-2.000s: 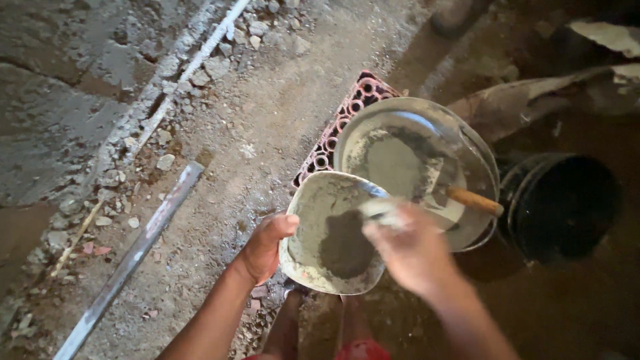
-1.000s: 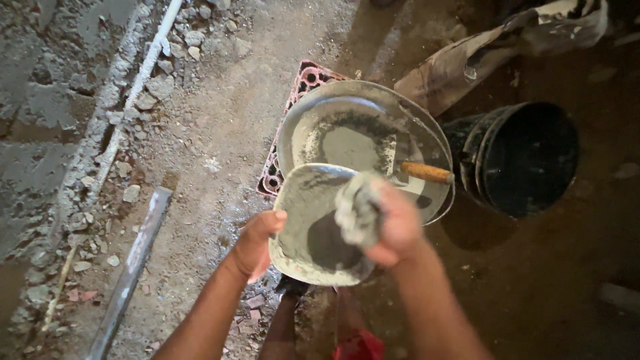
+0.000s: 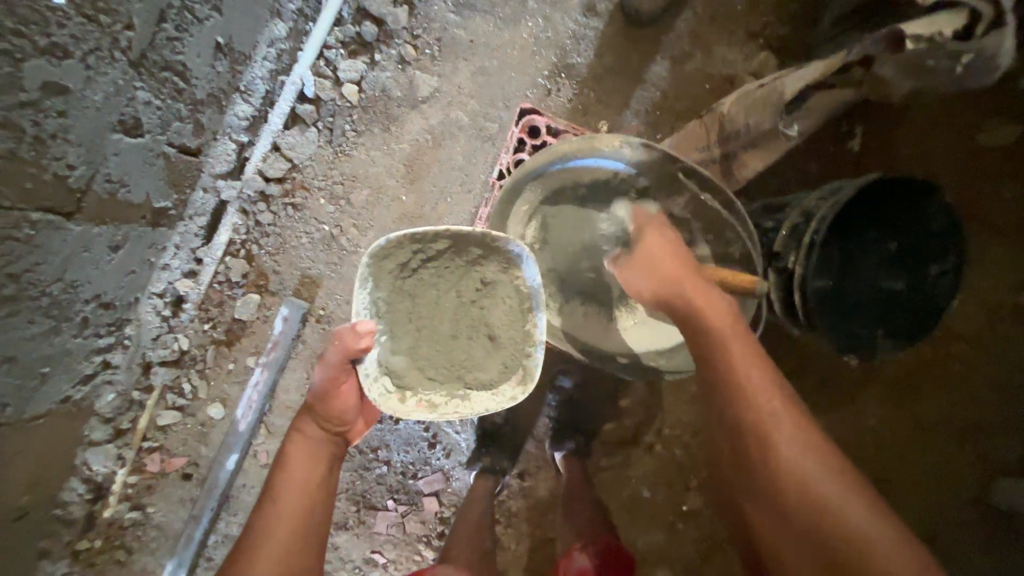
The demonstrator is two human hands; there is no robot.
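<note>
My left hand (image 3: 346,382) grips the left rim of a squarish bowl (image 3: 456,404) that holds wet grey mortar (image 3: 452,316). Beside it, partly behind the bowl, a round basin (image 3: 748,232) with grey mortar inside rests on a red hollow clay brick (image 3: 544,132). Over the basin, my right hand (image 3: 652,256) is closed around a greyish, blurred thing (image 3: 620,220) whose kind I cannot tell. A tool's wooden handle (image 3: 734,280) lies against the basin's right rim, just beyond my right wrist; the tool's other end is hidden or unclear.
Right of the basin stands a black bucket (image 3: 880,264). A dirty sack or cloth (image 3: 752,112) lies behind. On the left are a long metal bar (image 3: 240,432), rubble (image 3: 300,144), a pale pipe or strip (image 3: 288,96) and a rough plastered wall (image 3: 88,160). My feet stand below the basin.
My right hand has moved from over the bowl to over the basin. My left hand still holds the bowl, which is now farther to the left of the basin and overlaps it less.
</note>
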